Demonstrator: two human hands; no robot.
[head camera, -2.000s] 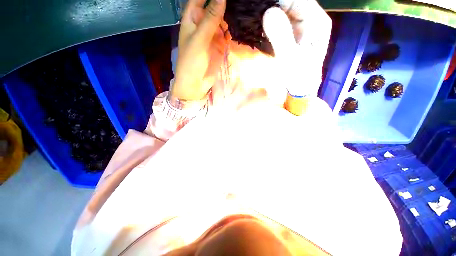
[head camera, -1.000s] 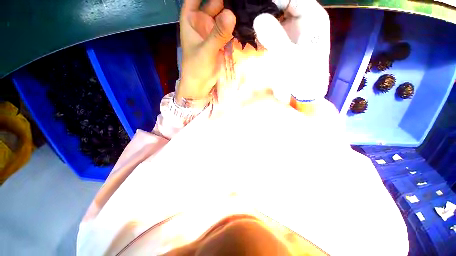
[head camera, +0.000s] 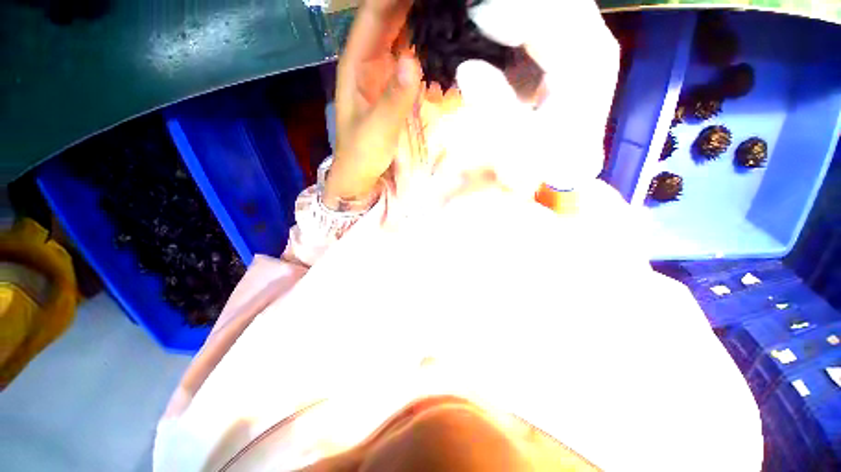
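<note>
My left hand (head camera: 376, 101) is bare and my right hand (head camera: 553, 83) wears a white knit glove. Both are at the top centre, over my lap at the bench edge. Between them they hold a black petal part (head camera: 449, 41) with jagged edges. The gloved fingers close on its right side, where a brownish patch shows under the glove. The bare fingers and thumb are on its left side. The top of the part is cut off by the picture edge, and glare washes out the glove.
The dark green bench (head camera: 230, 55) has black parts (head camera: 69, 7) at its top left. A deep blue bin (head camera: 157, 323) full of black parts is at left, a lighter blue bin (head camera: 710, 221) with several spiky assemblies (head camera: 713, 142) at right. Stacked blue crates (head camera: 738, 318) and a yellow-clad co-worker (head camera: 55, 295) also show.
The gloved hand has turned and shifted over the black part. The bare hand's thumb has straightened. Black parts on the bench and more of the yellow clothing have come into view.
</note>
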